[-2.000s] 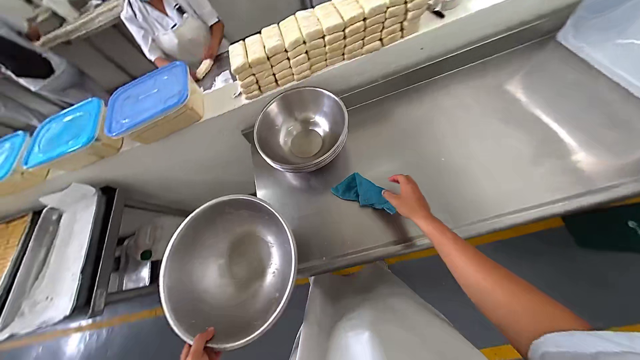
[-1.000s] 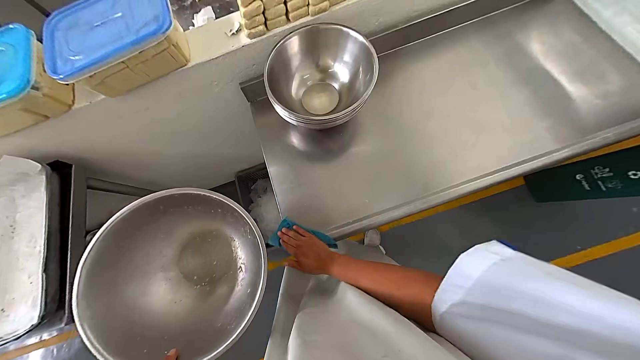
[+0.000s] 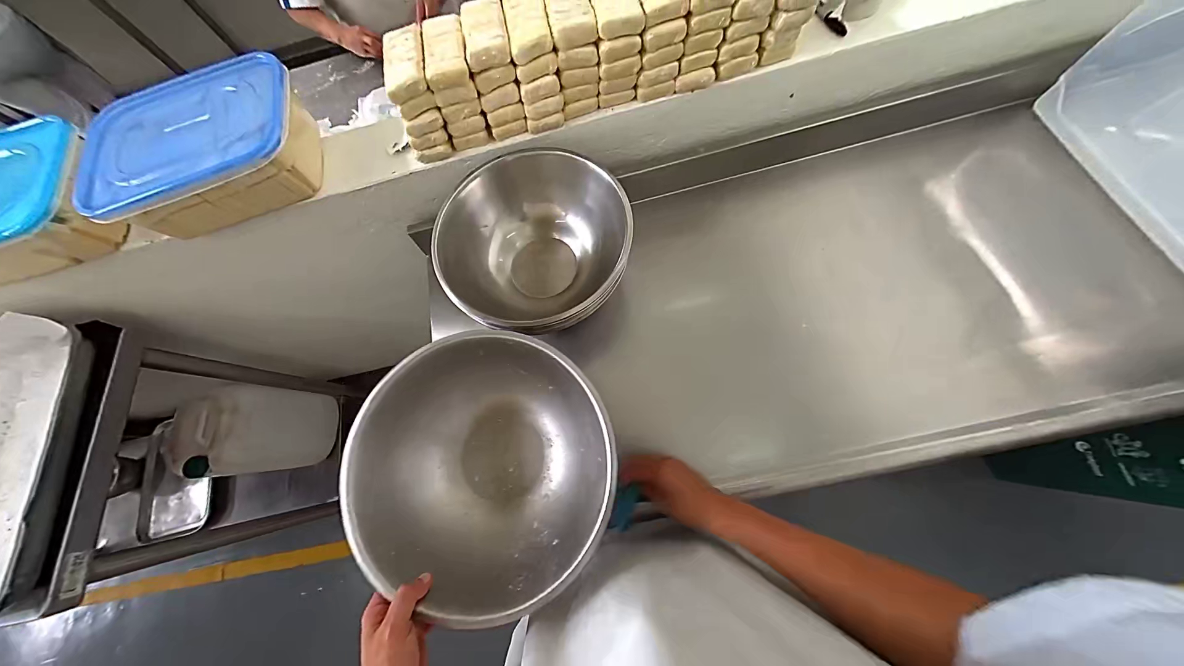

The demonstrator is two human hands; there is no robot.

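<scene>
My left hand grips the near rim of a large stainless steel mixing bowl, thumb inside and fingers underneath. Small pale specks dot the bowl's inner wall. Beside the bowl's right side is my right hand, closed on a teal cloth at the counter's front edge; the bowl hides part of the cloth. Behind the large bowl, a stack of smaller steel bowls stands on the left end of the stainless steel counter.
Pale stacked blocks and blue-lidded plastic containers line the ledge behind. A translucent plastic bin sits at the right. A metal rack with trays stands at the left. Another person's hand shows beyond the ledge.
The large bowl has moved right, from left of the counter to over its left end, in front of the bowl stack. The cloth, flat on the counter two seconds ago, is now in my right hand.
</scene>
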